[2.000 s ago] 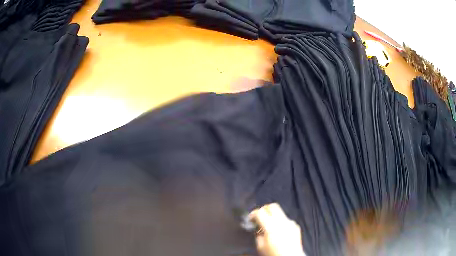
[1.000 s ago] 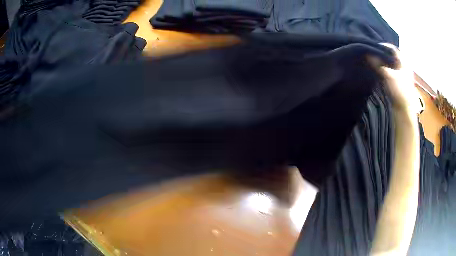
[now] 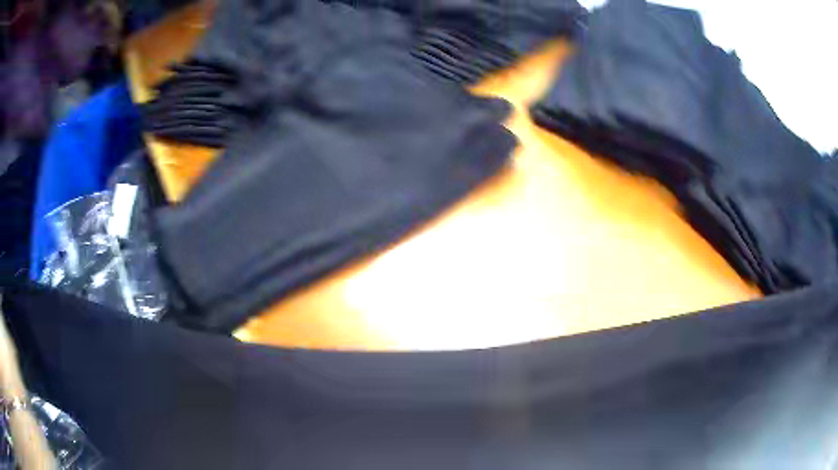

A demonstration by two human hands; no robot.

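Black trousers point(image 3: 441, 404) stretch in a wide, blurred band across the whole bottom of the view. They hide the near part of the orange-brown tabletop point(image 3: 459, 285). A narrow strip of my left arm or hand point(image 3: 26, 431) shows at the lower left edge, cut off and blurred, beside the cloth. Its fingers do not show, so its grip cannot be told. My right hand is out of the picture.
A folded black trouser stack point(image 3: 294, 202) lies left of centre, with more layered folds point(image 3: 193, 101) behind it. Another black pile point(image 3: 735, 174) is at right. Clear plastic-bagged goods point(image 3: 110, 266) and something bright blue point(image 3: 78, 174) are beyond the table's left edge.
The view has turned left. The trousers, held up by my right hand a second ago, now span the bottom. My right hand has left the picture, and a strip of my left arm shows.
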